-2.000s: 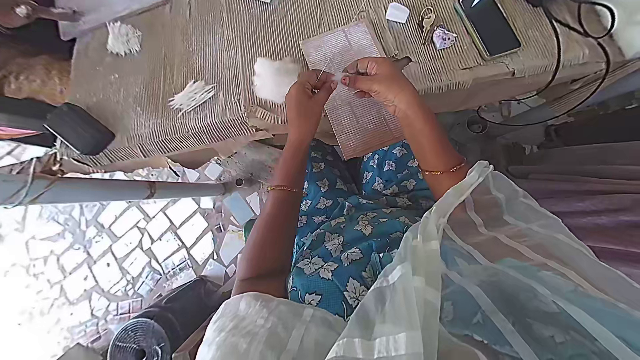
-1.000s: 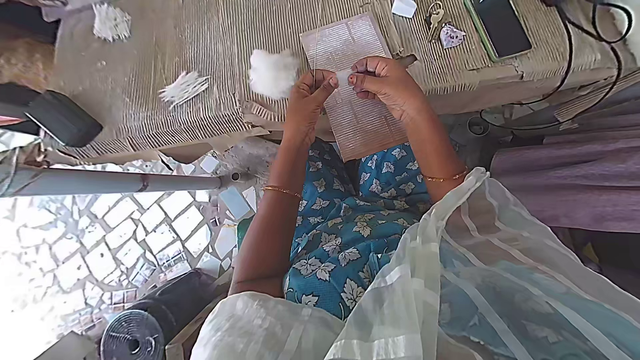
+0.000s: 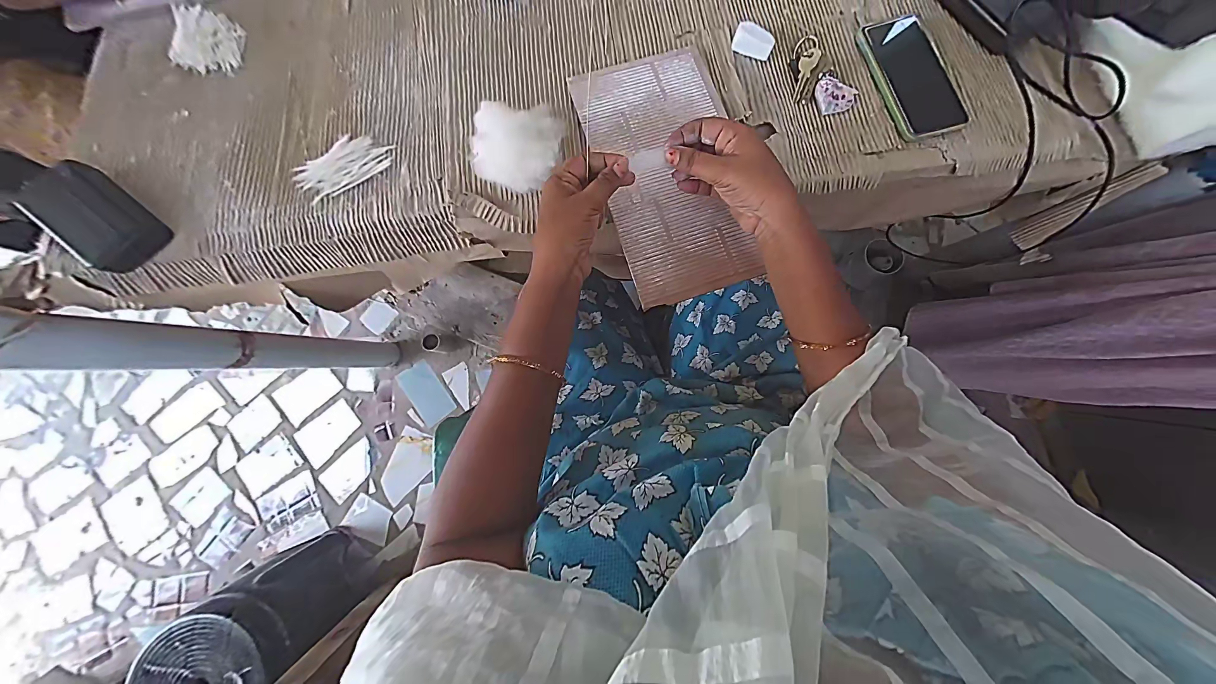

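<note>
Over a ribbed rectangular board (image 3: pixel 679 228), my left hand (image 3: pixel 581 190) and my right hand (image 3: pixel 727 166) pinch a small wisp of white cotton (image 3: pixel 650 160) between them. The board lies tilted on the table edge and overhangs toward my lap. A fluffy ball of cotton wool (image 3: pixel 517 145) rests just left of my left hand. Farther left lies a small pile of thin white cotton wicks (image 3: pixel 344 168), and a second white bundle (image 3: pixel 207 39) is at the upper left.
Corrugated cardboard covers the table (image 3: pixel 399 76). At the right are a smartphone (image 3: pixel 914 78), keys (image 3: pixel 807 63), a small patterned item (image 3: pixel 835 95), a white piece (image 3: pixel 752 41) and black cables (image 3: pixel 1031 123). A black case (image 3: pixel 93 216) sits left; a metal pole (image 3: pixel 190 342) runs below the table edge.
My hands were close together in the earlier frames; now they are farther apart, with the white cotton stretched between them.
</note>
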